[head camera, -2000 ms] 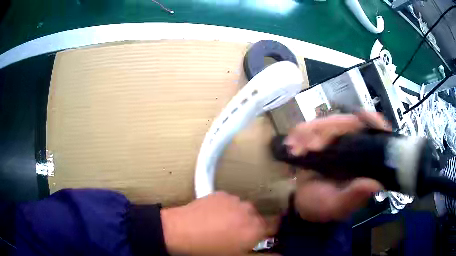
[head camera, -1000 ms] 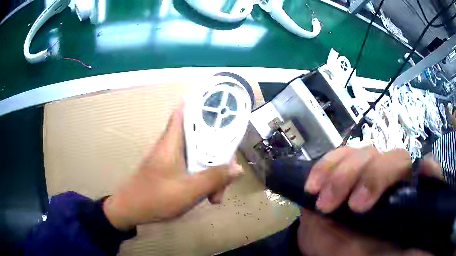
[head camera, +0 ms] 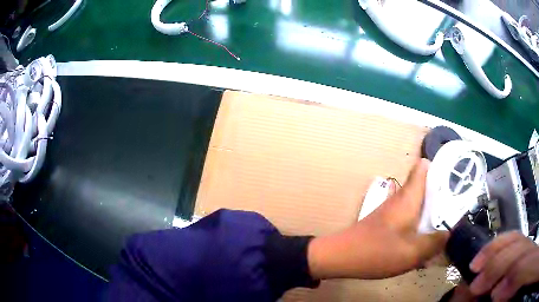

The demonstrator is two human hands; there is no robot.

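My left hand point(head camera: 384, 239) holds the white neck fan arm housing point(head camera: 436, 187) near the right end of the cardboard work mat point(head camera: 295, 159). Its spoked fan opening point(head camera: 464, 174) faces up. The narrow end with thin red wires shows left of my hand, over the mat. My right hand point(head camera: 507, 265), cut off by the lower right edge, grips the black electric screwdriver point(head camera: 467, 245). The bit is at the lower edge of the round end; contact with a screw cannot be told. The dark grey support ring point(head camera: 438, 141) lies partly behind the housing.
The screw feeder point(head camera: 509, 191) stands at the right, partly hidden. White housings are piled point(head camera: 26, 124) at the far left. The green conveyor belt point(head camera: 266, 35) beyond the pale rail carries several white units. Dark specks lie on the cardboard at the lower right.
The view has swung left, bringing the left pile into sight. The screwdriver has moved from beside the feeder to the housing's round end. Both hands keep their holds.
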